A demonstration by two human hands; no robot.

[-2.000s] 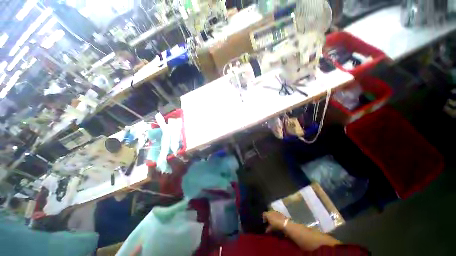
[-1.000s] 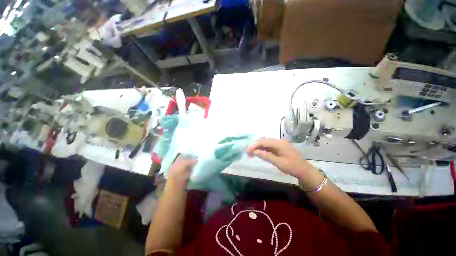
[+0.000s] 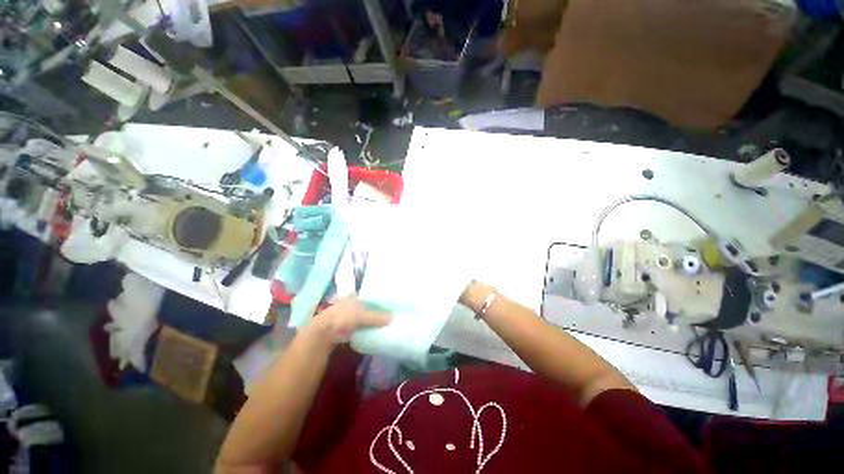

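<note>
A pale green and white fabric piece (image 3: 412,326) hangs between my hands at the table's front edge. My left hand (image 3: 347,318) grips its left part, thumb on top. My right hand (image 3: 470,294) is at its upper right edge; its fingers are mostly hidden by the fabric, so its hold is unclear. Green cut pieces (image 3: 313,248) and long white strips (image 3: 344,241) lie heaped over a red basket (image 3: 382,178) to the left. A darker green piece (image 3: 442,361) shows below the held fabric.
The sewing machine (image 3: 680,278) stands at right on the white table (image 3: 518,199). Black-handled shears (image 3: 708,352), a slim pointed tool (image 3: 746,364) and a small black-handled tool (image 3: 732,389) lie before it. Another machine (image 3: 208,230) stands at left. A thread cone (image 3: 763,167) stands at back right.
My view has shifted, so the right-hand machine sits farther right. The fabric between my hands now hangs flatter and lower. My right hand has moved from its front corner to its upper edge.
</note>
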